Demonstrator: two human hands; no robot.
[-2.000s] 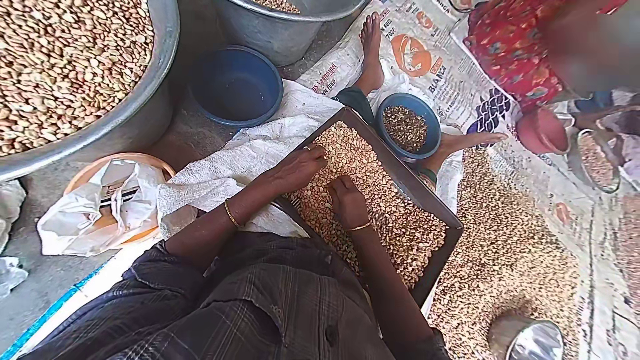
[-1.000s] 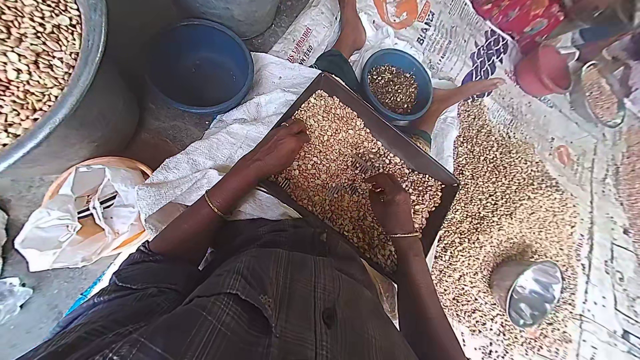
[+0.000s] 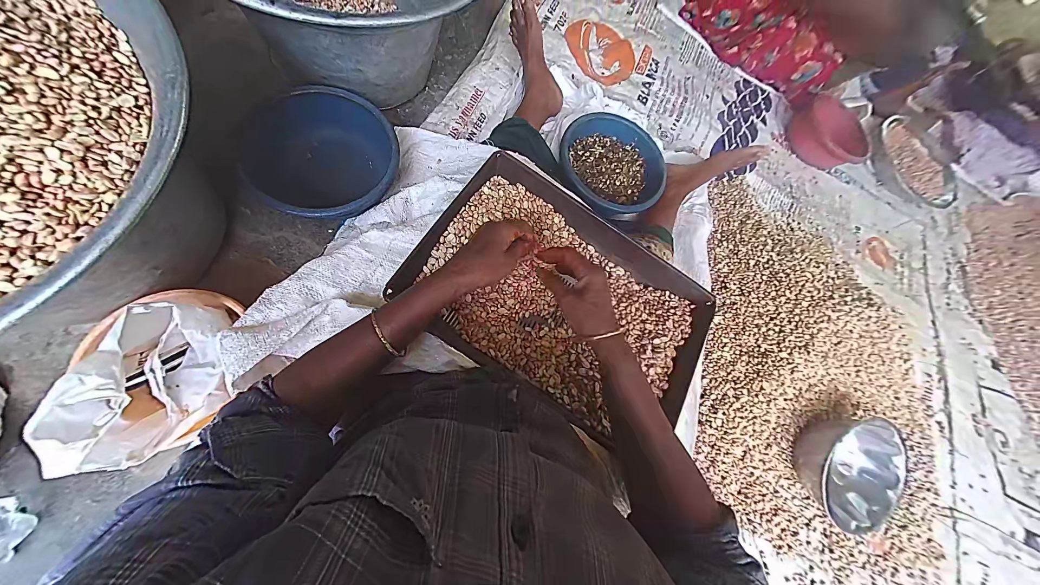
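A dark rectangular tray (image 3: 674, 292) lies tilted across my lap, its bottom covered with shelled nuts or seeds (image 3: 520, 313). Above its middle my left hand (image 3: 497, 250) has its fingers curled inward. My right hand (image 3: 578, 286) faces it, thumb and fingertips bent close together. The fingertips of both hands nearly meet over the kernels, and whether something small is pinched between them is too small to tell. Just beyond the tray's far edge, a blue bowl (image 3: 573, 134) contains darker bits.
Large metal tubs, one with kernels (image 3: 175, 106), and a blue basin (image 3: 386, 154) stand at left. A plastic bag (image 3: 81, 422) rests in an orange basin. Kernels (image 3: 796, 309) cover sacking at right around a metal container (image 3: 865, 475). Another person sits near a red bowl (image 3: 829, 134).
My hands, apart over the tray one second ago, have come together above its middle. The view has shifted somewhat.
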